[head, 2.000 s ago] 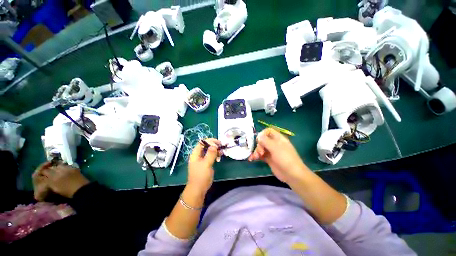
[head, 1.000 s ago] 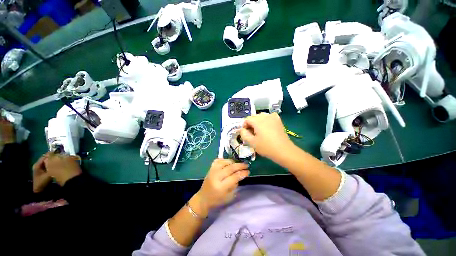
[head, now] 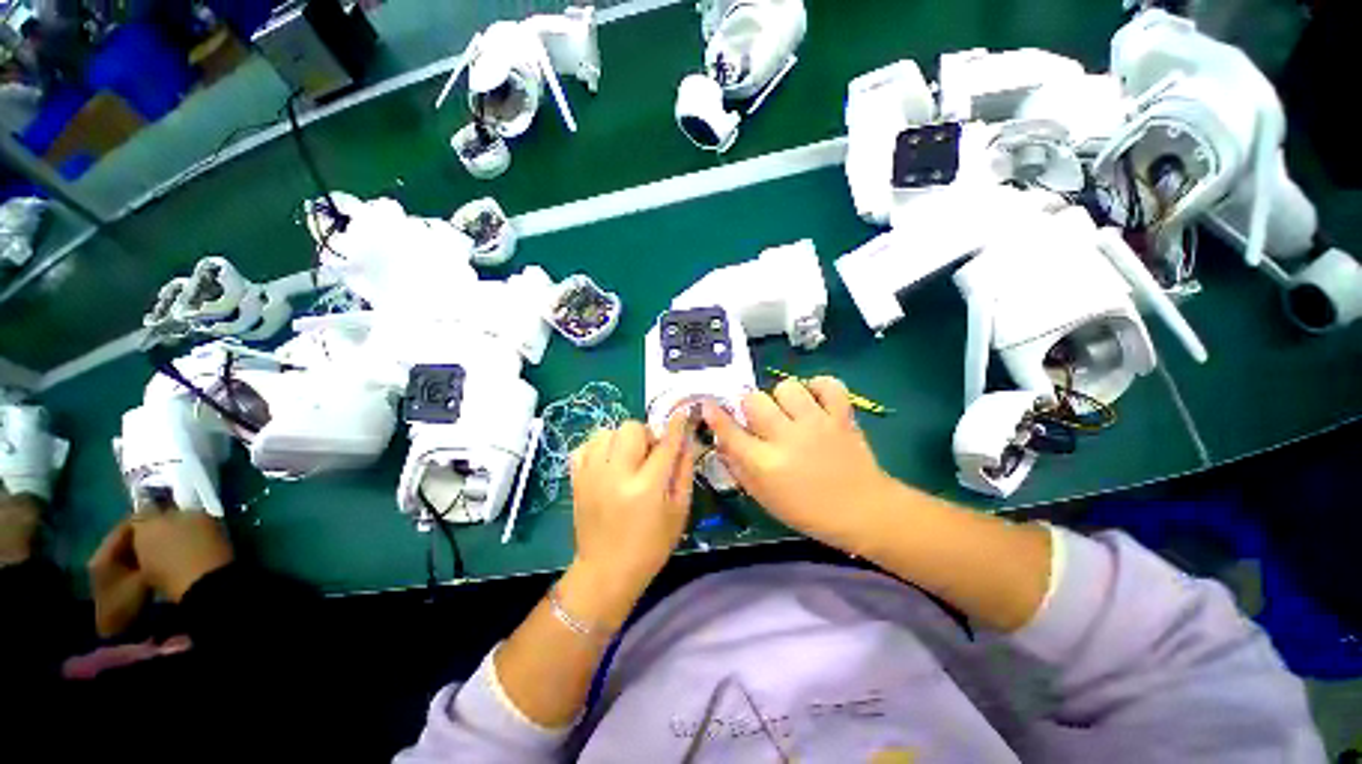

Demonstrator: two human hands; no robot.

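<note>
A white camera body [head: 680, 381] with a dark square lens panel [head: 696, 339] lies in front of me, its bracket [head: 759, 296] pointing up and right. My left hand [head: 630, 500] and my right hand [head: 799, 460] meet over its round opening. Their fingertips pinch a small dark part or wire, too small to name. The hands hide most of the opening. Something small and blue shows just below them. A thin yellow tool [head: 846, 391] lies on the bench right of the body, partly behind my right hand.
A pale wire tangle [head: 586, 423] lies left of the body. White camera units stand in clusters at left [head: 471, 448] and right [head: 1053, 291], with more across the metal strip [head: 687, 194]. Another person's hands [head: 162, 560] work at the far left.
Both hands have come together at the opening. My right hand moved down from over the body, and my left moved up from its lower edge. The view has shifted slightly.
</note>
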